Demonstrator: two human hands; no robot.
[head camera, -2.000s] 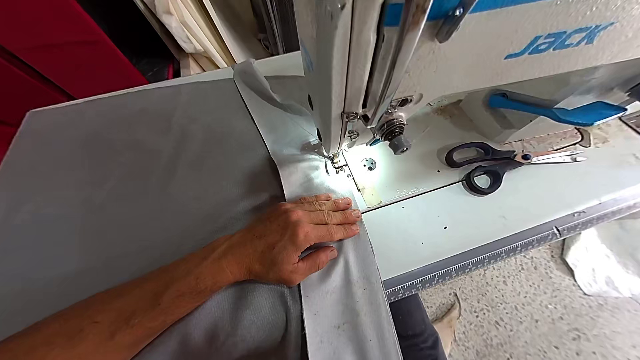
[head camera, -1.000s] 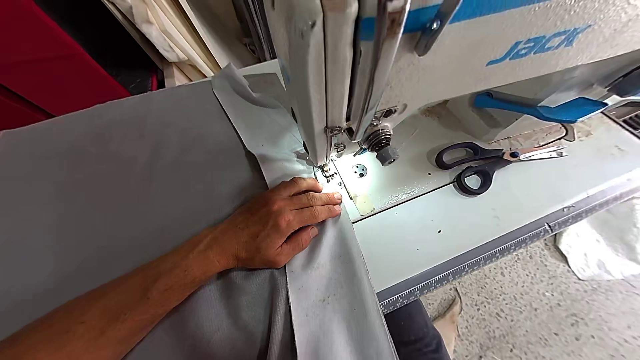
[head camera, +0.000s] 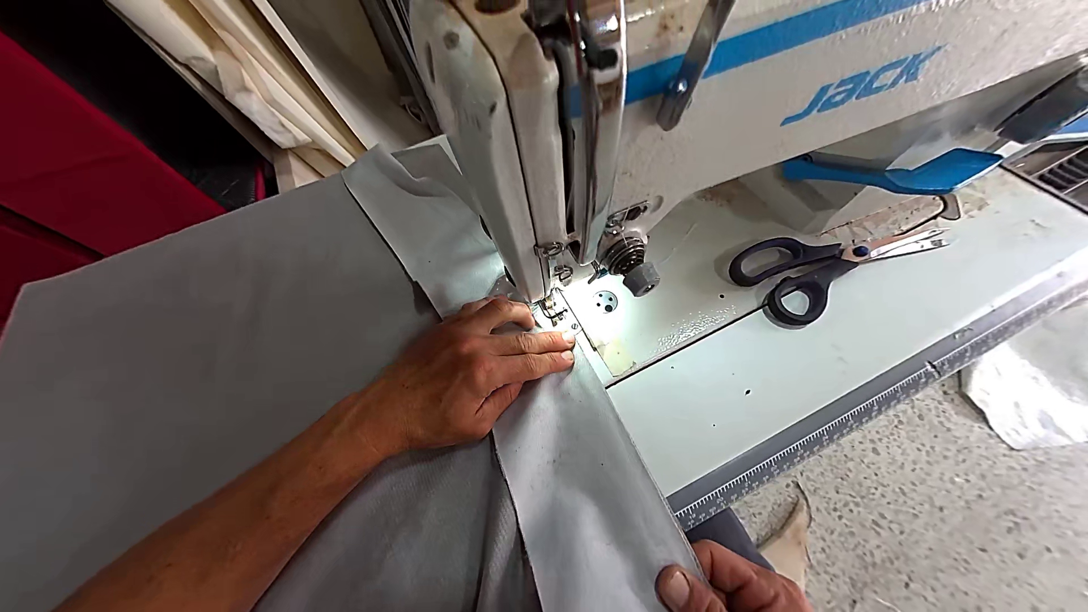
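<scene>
Grey fabric (head camera: 221, 314) covers the left of the table, with a lighter grey strip (head camera: 586, 493) lying along its right edge and passing by the presser foot (head camera: 552, 311) of a Jack sewing machine (head camera: 748, 93). My left hand (head camera: 467, 374) lies palm down on the strip and fabric, its fingertips just in front of the presser foot, pressing rather than gripping. At the bottom, my right hand (head camera: 731, 582) pinches the strip's right edge between thumb and fingers. The needle's tip is hard to make out.
Dark-handled scissors (head camera: 799, 276) lie on the machine bed, right of the needle area. Behind them is a blue lever (head camera: 901, 174). A measuring tape (head camera: 816, 442) runs along the table's front edge. Cream cloth (head camera: 229, 76) and a red surface (head camera: 85, 144) are at the upper left.
My right hand has come into view at the bottom, on the strip's edge. My left hand is closer to the presser foot than two seconds ago. More of the strip's far end shows behind the machine.
</scene>
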